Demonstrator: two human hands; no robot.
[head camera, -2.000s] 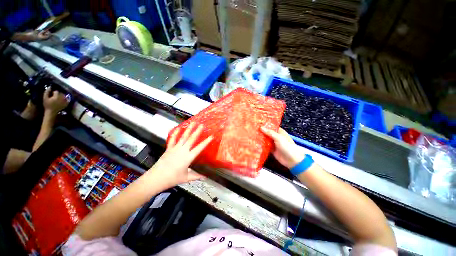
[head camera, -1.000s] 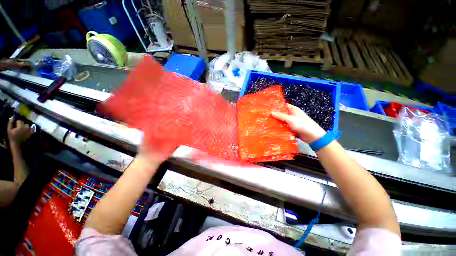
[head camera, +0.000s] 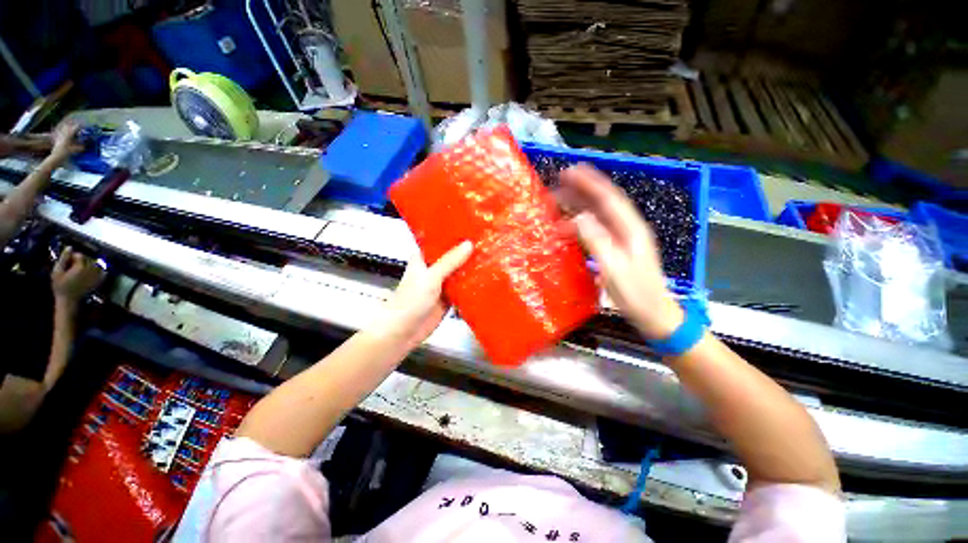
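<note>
A red bubble-wrap bag (head camera: 499, 249), folded into a rough rectangle, is held up over the conveyor rails. My left hand (head camera: 425, 292) grips its lower left edge, thumb on top. My right hand (head camera: 616, 233), slightly blurred, is at its right edge with the fingers raised; contact is hard to tell. A blue wrist strap (head camera: 685, 329) is on my right wrist. The bag partly covers a blue bin (head camera: 702, 228) full of small black components (head camera: 663, 212). What the bag contains is hidden.
Conveyor rails (head camera: 350, 308) cross the view. A black tote with red wrap (head camera: 111, 477) and boards (head camera: 175, 424) is lower left. Beyond the rails are a closed blue box (head camera: 372, 154), clear bags (head camera: 889, 281) and a fan (head camera: 212, 106). Another person's arms (head camera: 48, 350) are at left.
The red wrap was spread wide to the left and is now folded into a compact rectangle. My left hand has moved right to its near edge, and my right hand has lifted its fingers.
</note>
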